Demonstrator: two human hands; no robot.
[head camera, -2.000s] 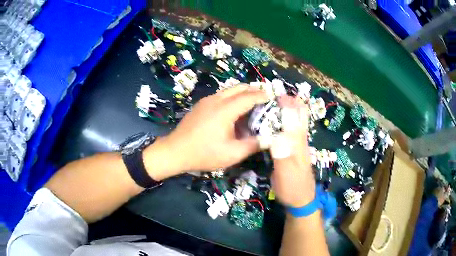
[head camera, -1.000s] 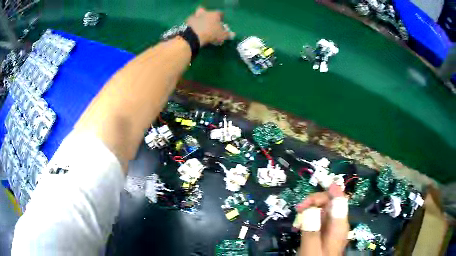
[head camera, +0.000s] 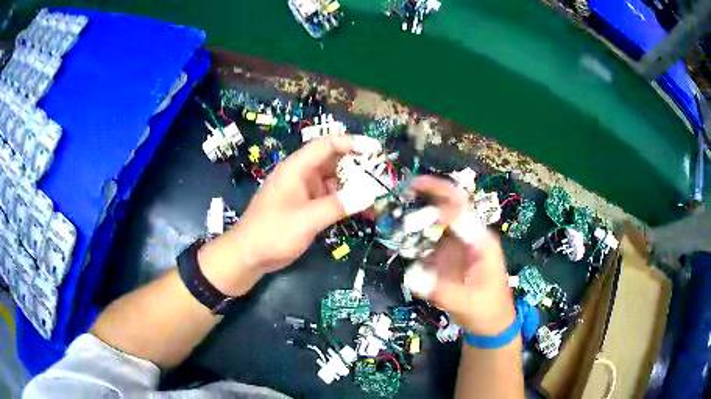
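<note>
My left hand (head camera: 284, 206) holds a white plastic socket block (head camera: 362, 178) between thumb and fingers, near the middle of the view. My right hand (head camera: 464, 257), with white coverings on its fingertips, holds a circuit board (head camera: 405, 222) with small parts, blurred. Thin wires, one of them green, run between block and board. The two pieces are close together above the bench mat. The fingers hide part of both pieces.
Many wired board assemblies (head camera: 378, 335) lie scattered on the dark bench mat (head camera: 265, 335). The green conveyor belt (head camera: 499, 86) runs behind, with two units on it. Blue housing trays (head camera: 132, 70) stand at left, an open cardboard box (head camera: 635, 319) at right.
My left hand has come back from the belt to the middle and now holds the white block. My right hand has moved up beside it with the board. The view has shifted.
</note>
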